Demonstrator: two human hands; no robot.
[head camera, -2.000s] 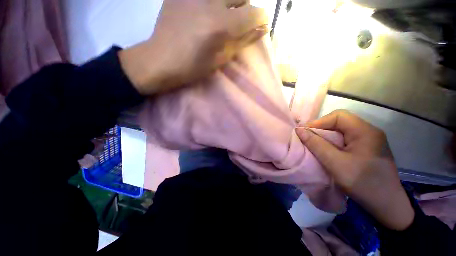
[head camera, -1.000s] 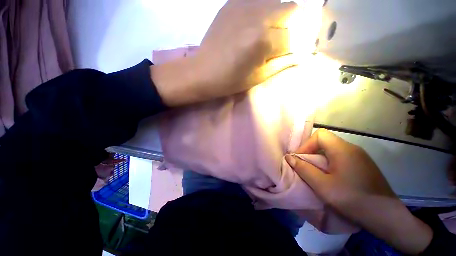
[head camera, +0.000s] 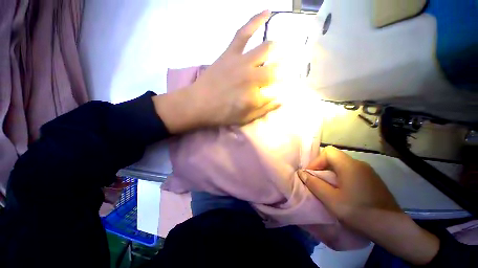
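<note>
A dusty-pink garment panel (head camera: 225, 162) lies over the table's front edge, and its lower part hangs towards my lap. My left hand (head camera: 236, 86) lies flat on its upper part with the fingers spread, their tips in the lamp glare beside the machine head. My right hand (head camera: 351, 183) pinches a fold of the panel between thumb and finger near the front edge. The white sewing machine head (head camera: 377, 57) is at the upper right. The needle and presser foot are lost in the glare.
Draped pink cloth (head camera: 42, 68) hangs at the far left. A blue lattice crate (head camera: 123, 220) is below the table edge (head camera: 144, 172). A white board (head camera: 148, 207) with a pink piece (head camera: 174, 212) is near my lap. A dark cable or arm crosses the right side.
The view has shifted, showing more of the machine head. My left hand has flattened and spread its fingers on the panel. My right hand keeps its pinch.
</note>
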